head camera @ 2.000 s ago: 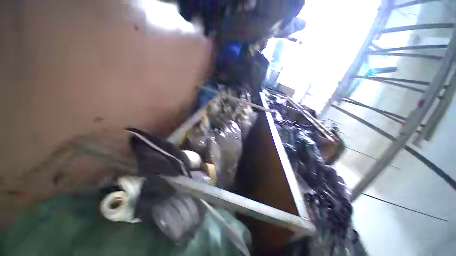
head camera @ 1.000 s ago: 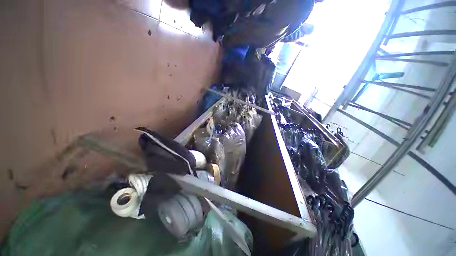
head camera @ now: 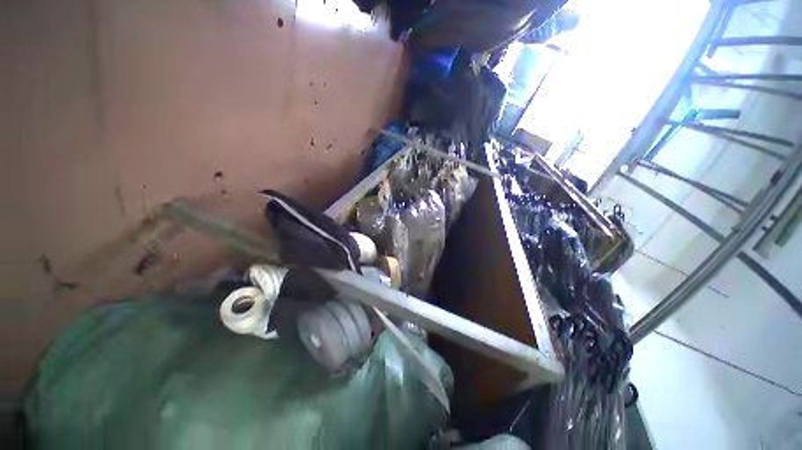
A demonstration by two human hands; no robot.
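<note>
Neither of my hands is in the picture. The view is tilted on its side. Nearest in front of me, a large bulging green sack [head camera: 202, 378] fills the bottom left. A white tape roll [head camera: 243, 309] lies on the sack, with its hollow core showing. Grey tape rolls [head camera: 336, 334] sit beside it, partly under a dark cloth or pouch [head camera: 303, 233] with a pale edge. A pale bar [head camera: 440, 325] crosses just right of the rolls.
Clear-bagged garments [head camera: 418, 224] lie inside a pale-edged frame beside a brown panel [head camera: 484, 290]. More bagged dark clothes [head camera: 563, 255] hang to the right. Metal racks [head camera: 703, 237] stand at the right by a bright opening. A reddish-brown floor [head camera: 220, 114] shows at upper left.
The view has shifted: the sack, rolls and frame now appear higher and further right. More of the green sack shows, and the picture is sharper than two seconds ago.
</note>
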